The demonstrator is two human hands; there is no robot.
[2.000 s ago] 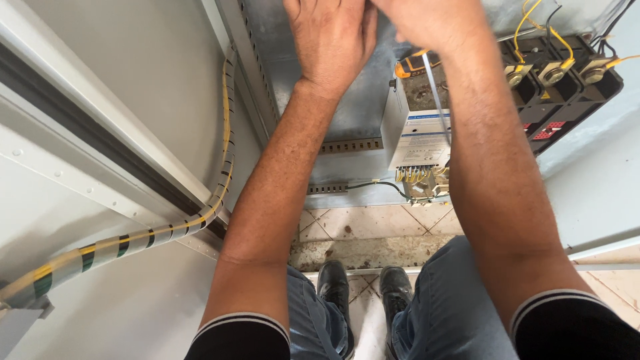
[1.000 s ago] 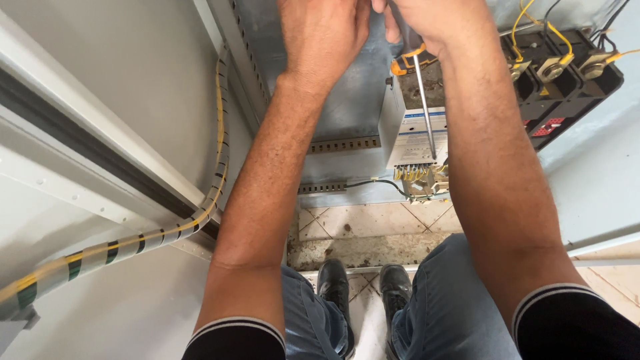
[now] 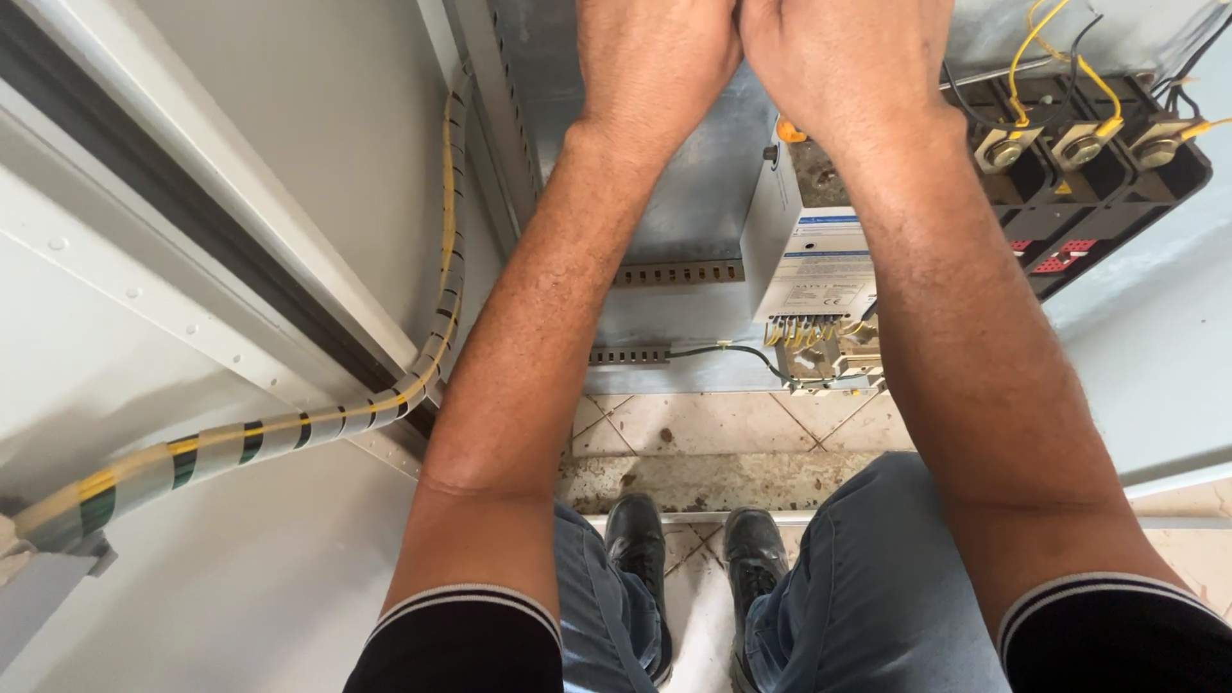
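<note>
My left hand (image 3: 659, 58) is at the top edge of the head view, its fingers cut off by the frame. Against it, on the right, lies my right hand (image 3: 847, 53), whose fingers are also out of sight. What either hand holds cannot be seen. Just below my right hand stands a white electrical device (image 3: 823, 250) with a dusty top, a printed label and a row of thin yellow wires (image 3: 804, 332) at its lower end. Part of an orange thing (image 3: 791, 131) shows beside my right wrist. A black circuit breaker (image 3: 1078, 183) with bolted terminals is right of my right forearm.
A wire bundle in spiral wrap (image 3: 327, 423) runs along the cabinet door (image 3: 318, 115) on the left. Slotted metal rails (image 3: 679, 273) cross the back panel. My shoes (image 3: 635, 539) stand by the cabinet's lower edge, with floor tiles (image 3: 703, 423) beyond. Loose yellow and black wires rise above the breaker.
A screwdriver-like shaft, seen under my right hand over the white device in both earlier frames, no longer shows. My right hand has shifted slightly and now covers more beside the breaker.
</note>
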